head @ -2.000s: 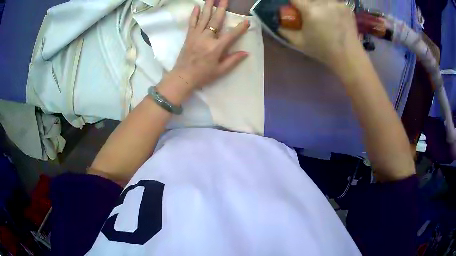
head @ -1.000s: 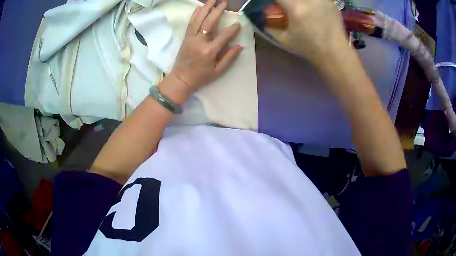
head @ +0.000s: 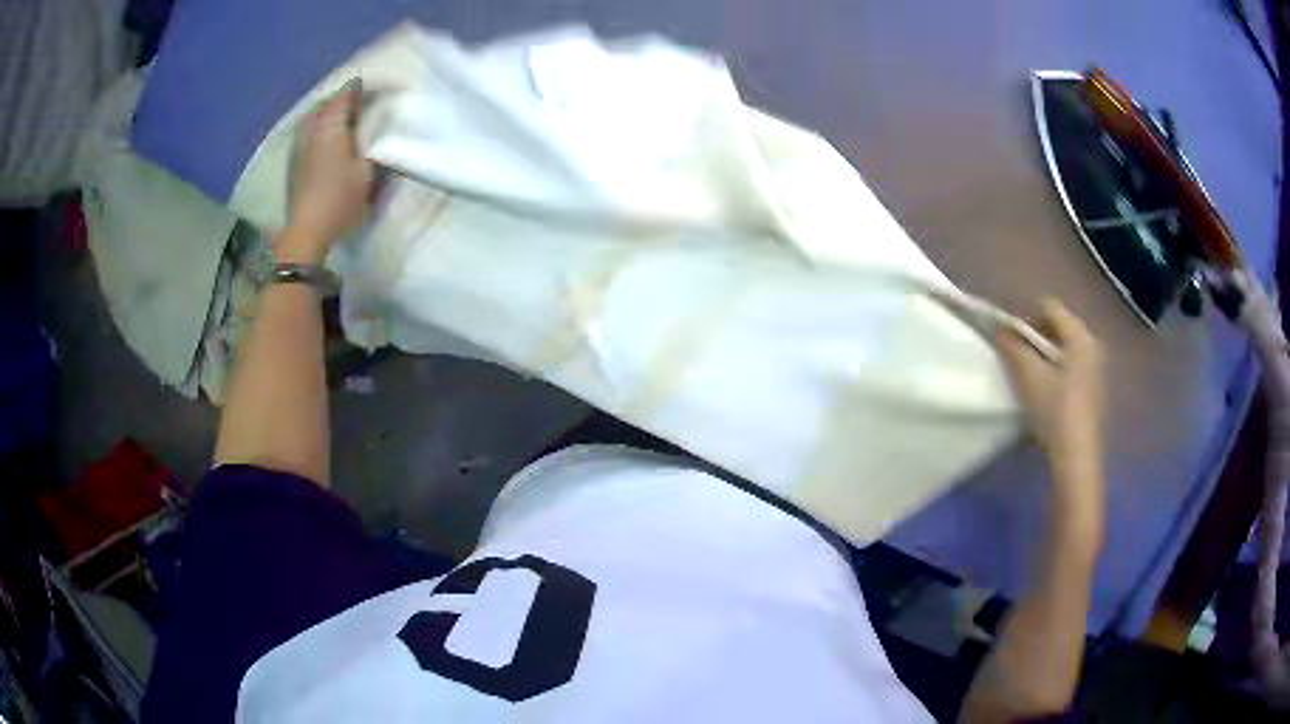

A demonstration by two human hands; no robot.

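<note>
The cream garment (head: 679,283) is stretched between my two hands over the front of the table, blurred, with its inside seams showing. Its lower edge hangs close to my apron. My left hand (head: 333,170) grips its left end. My right hand (head: 1054,371) grips its right end by the edge. The steam iron (head: 1125,198) stands on the table at the upper right, with no hand on it. Its black triangular plate and orange-brown handle (head: 1163,163) show.
The blue-violet pressing table cover (head: 905,85) lies behind and right of the garment. The wrapped steam hose (head: 1270,467) runs down the right edge. Pale cloth (head: 156,283) hangs at the left. Scraps lie on the grey floor (head: 439,439).
My right hand has let go of the iron, which now stands at the right, and has taken the garment's right end. My left hand has moved left from flat on the cloth to gripping it.
</note>
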